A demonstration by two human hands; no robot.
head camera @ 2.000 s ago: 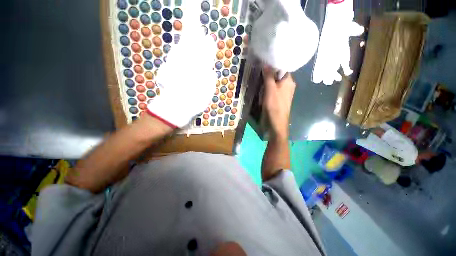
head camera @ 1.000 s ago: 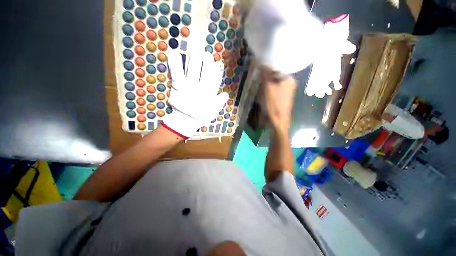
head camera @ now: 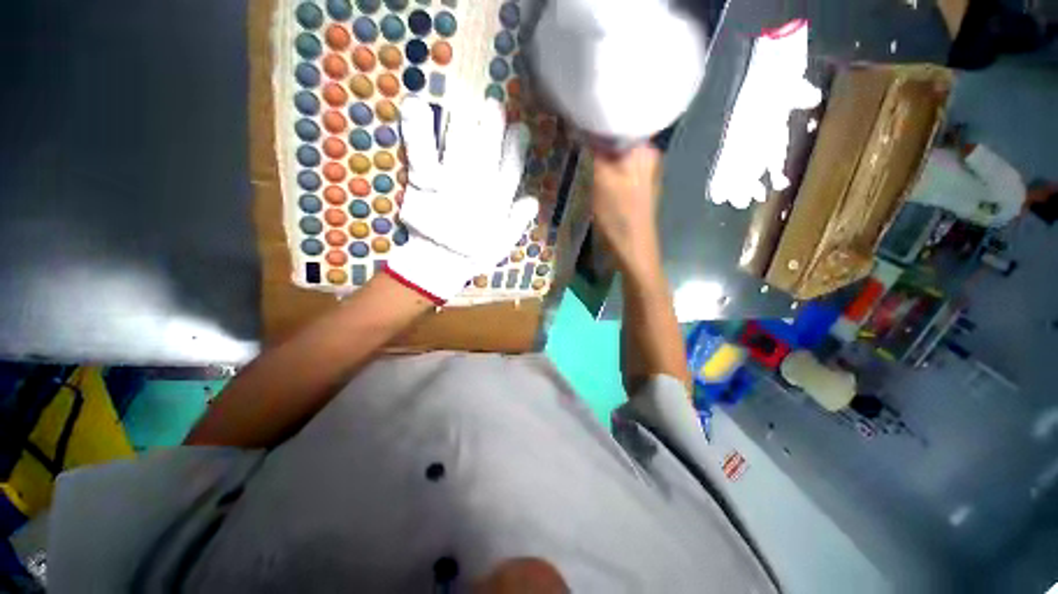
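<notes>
A cream moulded panel (head camera: 337, 128) with rows of orange, blue-grey and dark dots lies on a brown cardboard sheet (head camera: 400, 328). My left hand (head camera: 464, 197), in a white glove with a red cuff, lies flat on the panel with its fingers spread. My right hand (head camera: 627, 192) is bare and closed around the mallet's handle, which it mostly hides. The mallet's bulky white padded head (head camera: 618, 64) is blurred and covers the panel's upper right part. Whether it touches the panel, I cannot tell.
A spare white glove (head camera: 760, 122) lies flat on the dark table (head camera: 128, 151), right of the mallet. A worn cardboard tray (head camera: 835, 186) stands at the table's right edge, with small pale bits near it. A person in white (head camera: 969, 186) and coloured bins are beyond.
The mallet head has moved left over the panel's right part. My left hand has moved down the panel and its fingers have spread. The view has shifted slightly.
</notes>
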